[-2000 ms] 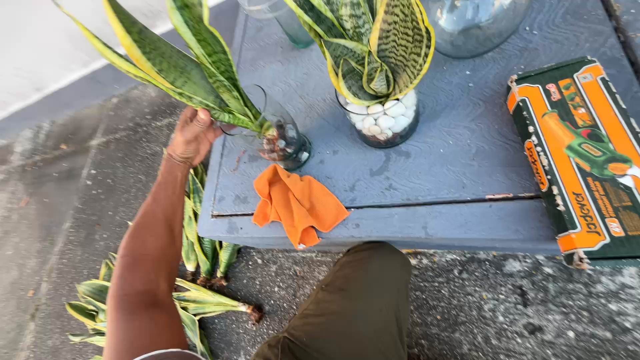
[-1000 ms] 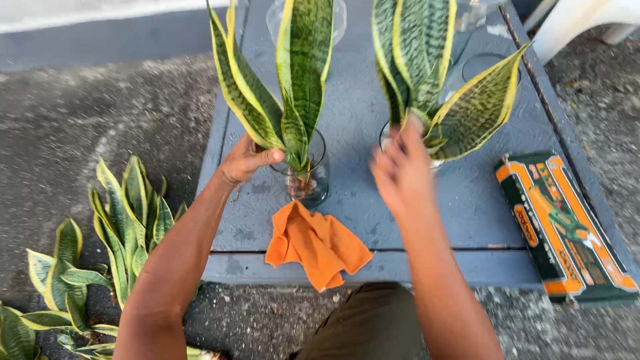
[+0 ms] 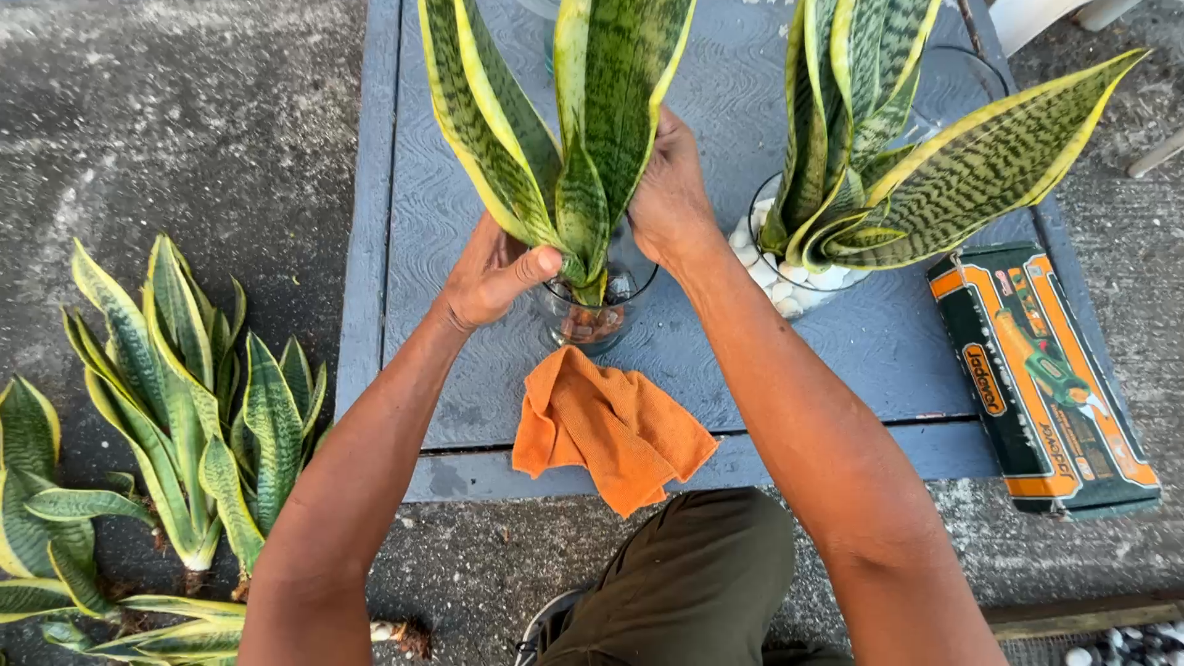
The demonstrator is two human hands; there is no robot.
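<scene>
A snake plant (image 3: 583, 199) with yellow-edged leaves stands in a clear glass vase (image 3: 597, 319) that has brownish stones at its bottom. My left hand (image 3: 504, 277) holds the plant's base at the left, thumb in front, just over the vase rim. Behind the leaves at the right, my right hand (image 3: 671, 190) grips the same plant; its fingertips are hidden. An orange cloth (image 3: 606, 425) lies in front of the vase. To the right, a second snake plant (image 3: 860, 185) sits in a glass vase of white pebbles (image 3: 786, 287).
The grey-blue wooden table (image 3: 444, 379) carries a Jadever tool box (image 3: 1045, 379) at its right front. Several bare-rooted snake plants (image 3: 185, 398) lie on the concrete ground at the left. Another glass vessel (image 3: 967, 79) stands behind the second plant. A white chair part (image 3: 1027, 18) shows at the top right.
My right hand has moved left from the second plant to the one in my left hand. Two seconds ago only my left hand was in view, and that plant leaned left; it now stands more upright.
</scene>
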